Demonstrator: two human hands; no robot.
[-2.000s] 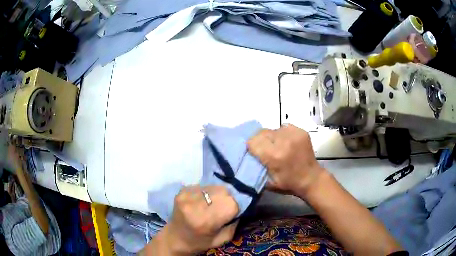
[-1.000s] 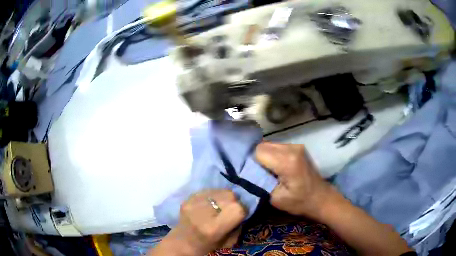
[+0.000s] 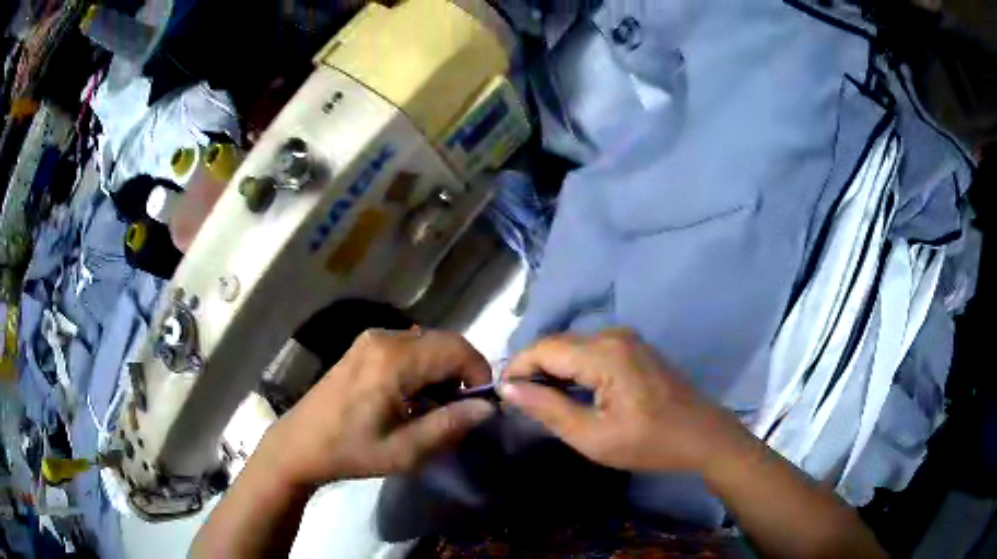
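Observation:
My left hand [image 3: 383,409] and my right hand [image 3: 623,404] meet fingertip to fingertip near the middle of the view. They pinch a small bit of pale edge or thread between them. A garment piece [image 3: 492,475] hangs below the fingers, dark in shadow and blurred, so its trim cannot be made out. The sewing machine [image 3: 290,235], cream-white with JACK lettering, stands just left of and beyond my hands. A large heap of part-sewn garments [image 3: 700,240], blue-grey with dark edges and pale strips, lies right behind my right hand.
Thread cones [image 3: 202,164] stand beyond the machine at the left. More blue-grey cloth [image 3: 109,317] lies at the far left. A bit of the white table [image 3: 350,513] shows below my left hand. Patterned cloth shows at the bottom edge.
The view has swung right, so the machine arm is at left and the heap fills the right. My hands, earlier apart on the piece, are now together at its edge.

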